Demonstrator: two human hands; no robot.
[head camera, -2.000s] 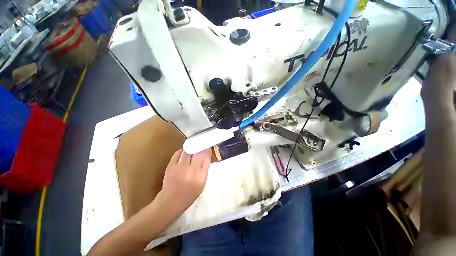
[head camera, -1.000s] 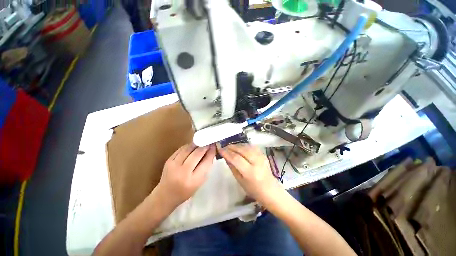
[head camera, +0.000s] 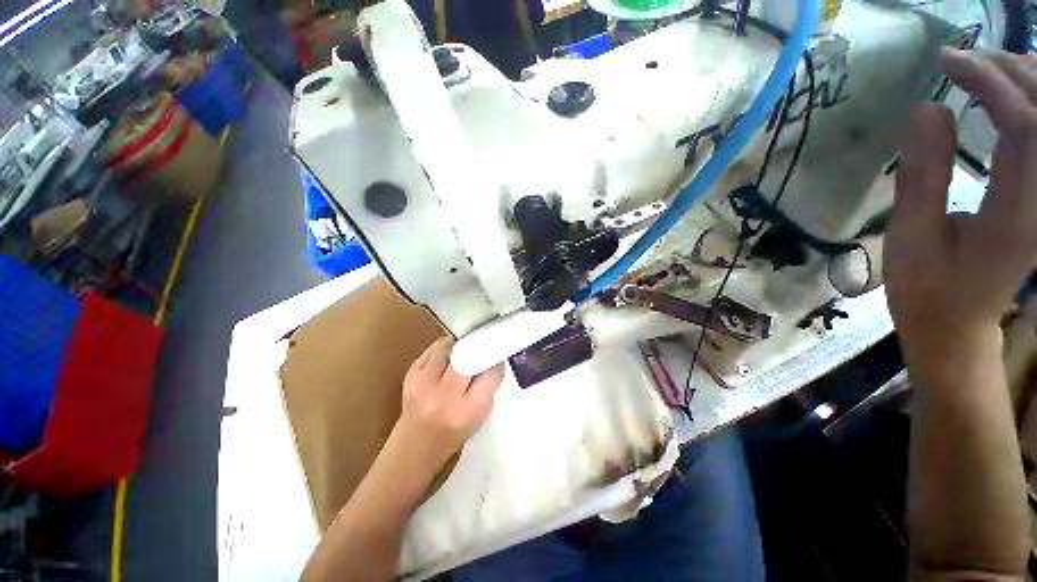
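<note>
The brown bag panel (head camera: 353, 381) lies flat on the white table, left of the needle area, partly hidden by the machine head and my left arm. My left hand (head camera: 453, 392) grips its right edge beside the white guard (head camera: 514, 339), with some fingertips hidden. The dark needle-plate block (head camera: 554, 357) shows right of that hand. The needle itself is hidden. My right hand (head camera: 967, 216) is raised at the far right, in front of the machine's right end, fingers apart and empty.
The white sewing machine head (head camera: 620, 136) spans the top, with a blue air hose (head camera: 728, 159) across it. A thin reddish-pink tool (head camera: 664, 375) lies right of the block. Blue bins (head camera: 332, 233) stand behind the table edge. A red bin (head camera: 97, 392) is at left.
My right hand has left the block area, where it was beside my left hand, and is raised at the far right. My left hand stays at the panel's edge. The view has shifted.
</note>
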